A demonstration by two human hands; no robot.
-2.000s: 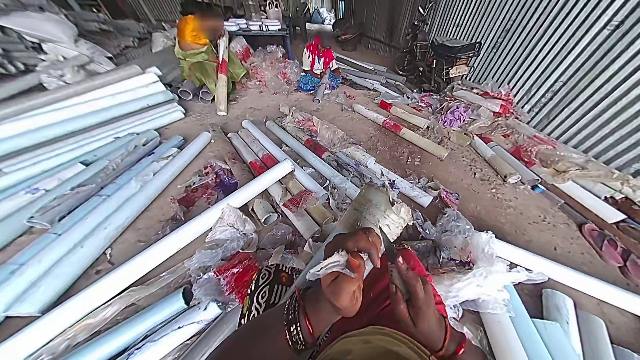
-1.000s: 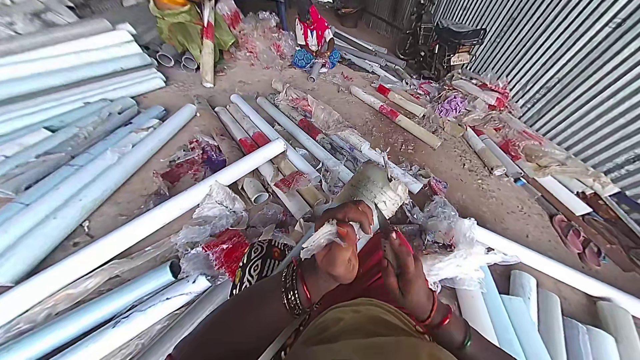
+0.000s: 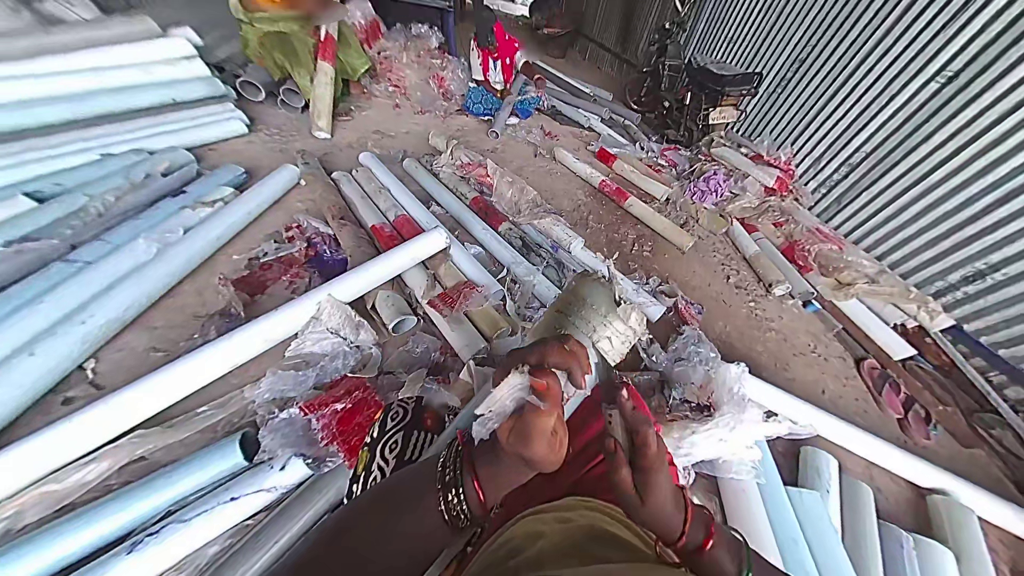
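My left hand (image 3: 540,408), with bangles at its wrist, is closed on a crumpled white strip (image 3: 504,404) that looks like torn wrapping. It lies against a pipe (image 3: 572,308) standing out from my lap, whose far end bears a dull, peeling cover and a pale ragged flap (image 3: 620,336). Close on the right, my right hand (image 3: 640,460) has its fingers bent around a narrow flat thing, perhaps a blade handle (image 3: 614,424); its far end reaches the pipe's side. Red and patterned cloth covers my lap under both hands.
A long white pipe (image 3: 240,352) crosses at the left, with stacked pale blue pipes (image 3: 160,296) beyond. Crumpled clear plastic (image 3: 704,408) lies at the right. More pipes cover the floor ahead. Two people sit farther back; a motorcycle (image 3: 704,88) stands by the corrugated metal wall (image 3: 896,136).
The view has tipped downward. Both hands stay at the same pipe, the left with the white strip in it. No other plain change shows.
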